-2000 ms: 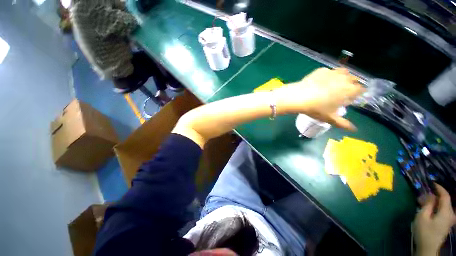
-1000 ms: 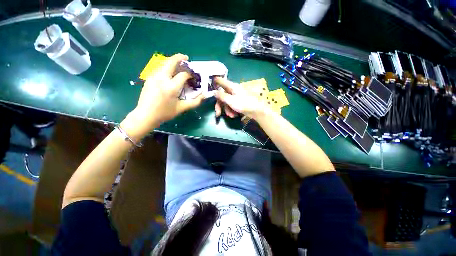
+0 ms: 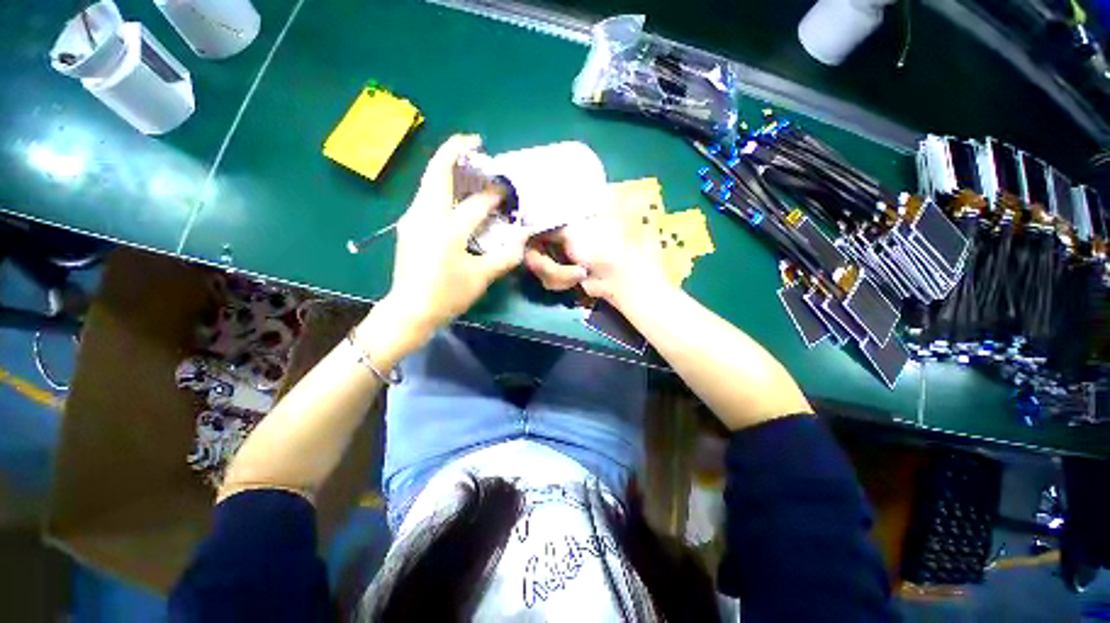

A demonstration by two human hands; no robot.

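My left hand point(image 3: 444, 231) grips the open end of a white plastic housing point(image 3: 558, 183), which lies tilted over the green mat. A dark opening shows between my fingers, and a thin lead sticks out to the left. My right hand point(image 3: 584, 262) is at the near side of the housing, fingers curled; what they pinch is too small to tell. An LCD display module point(image 3: 617, 326) lies or hangs just below my right hand, partly hidden. Yellow adhesive pieces point(image 3: 682, 240) lie behind and right of my right hand.
A yellow stack point(image 3: 374, 130) lies left of my hands. White units point(image 3: 140, 91) stand at far left. A clear bag of parts point(image 3: 657, 79) is at the back. Display-and-cable assemblies point(image 3: 870, 304) cover the right. A carton point(image 3: 134, 402) with small parts stands below the bench.
Both hands were apart two seconds ago and came together at the housing. Since one second ago the housing has tilted, and my right fingers have moved from its opening to its near edge.
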